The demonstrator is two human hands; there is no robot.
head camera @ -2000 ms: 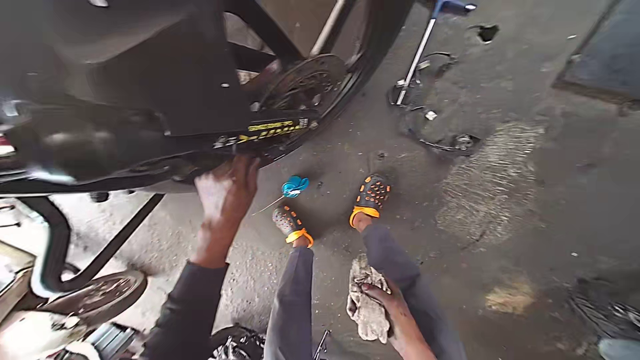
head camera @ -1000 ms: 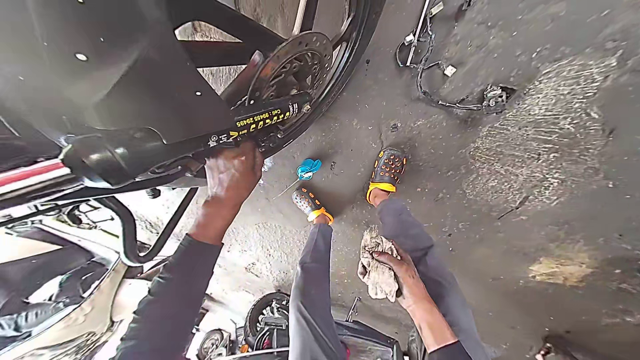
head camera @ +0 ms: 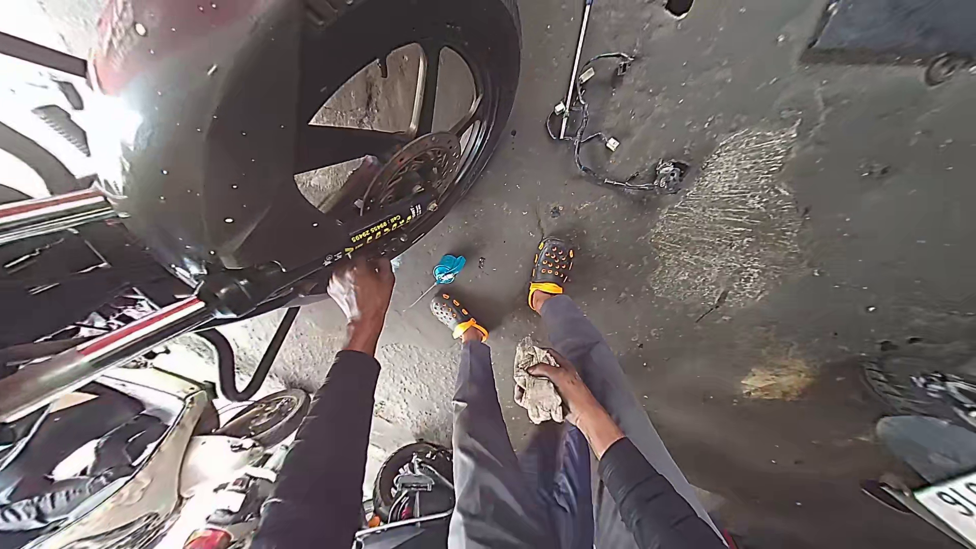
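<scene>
My left hand [head camera: 361, 291] is at the underside of a dark motorcycle's rear end, just below a black strip with yellow writing [head camera: 385, 229]; its fingertips are hidden behind that part, so its grip cannot be seen. Beyond it are the motorcycle's spoked wheel [head camera: 499, 99] and a perforated brake disc [head camera: 450, 152]. My right hand [head camera: 568, 385] holds a crumpled, dirty cloth rag [head camera: 536, 381] in front of my right leg. Between the wheel and my feet, a blue object [head camera: 448, 268] with a thin rod lies on the floor.
A wiring harness [head camera: 585, 152] with connectors lies on the floor beside a long metal rod [head camera: 576, 69]. My feet wear dark clogs [head camera: 553, 263] with orange straps. Other motorcycles stand at the lower left [head camera: 164, 442] and lower right [head camera: 907, 442]. A dark flat object [head camera: 892, 27] is at the upper right.
The view has shifted, showing more of the wheel. My left hand stays at the motorcycle's underside and my right hand still holds the rag.
</scene>
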